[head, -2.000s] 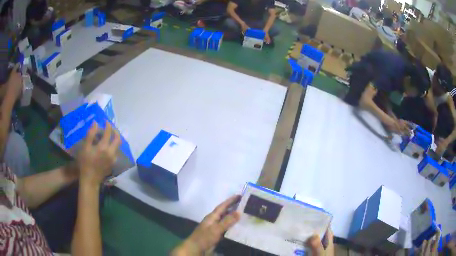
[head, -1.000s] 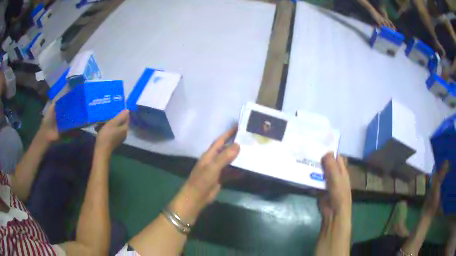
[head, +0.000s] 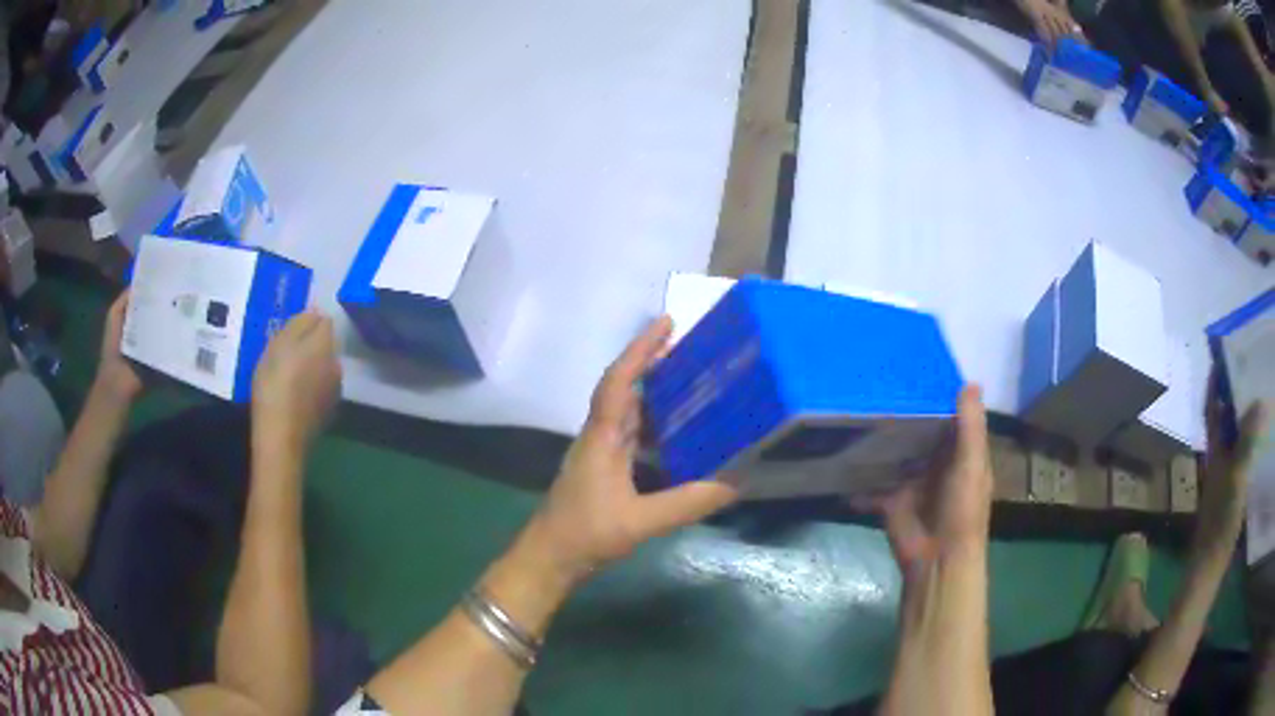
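A blue and white retail carton [head: 853, 350] is held between my two bare hands in front of me, tilted, with plain blue faces up and to the left. Part of its white face with a dark picture panel shows below. My left hand [head: 601, 476], with a silver bangle on the wrist, grips the carton's left end. My right hand [head: 944, 490] holds its right end from below and beside. Some right fingers are hidden under the carton. A white surface edge [head: 695, 298] shows behind the carton; I cannot tell what it belongs to.
White sheets [head: 587, 154] on pallets lie ahead, with a wooden strip [head: 757, 140] between them. Cartons stand on them at left [head: 427, 273] and right [head: 1098, 336]. A person at left holds a carton [head: 210, 315]; another at right holds one too. More cartons stand at far right [head: 1074, 80].
The carton in my hands has turned from its white picture face to blue faces. My left fingers have shifted on its end. The left neighbour's carton now shows a white face.
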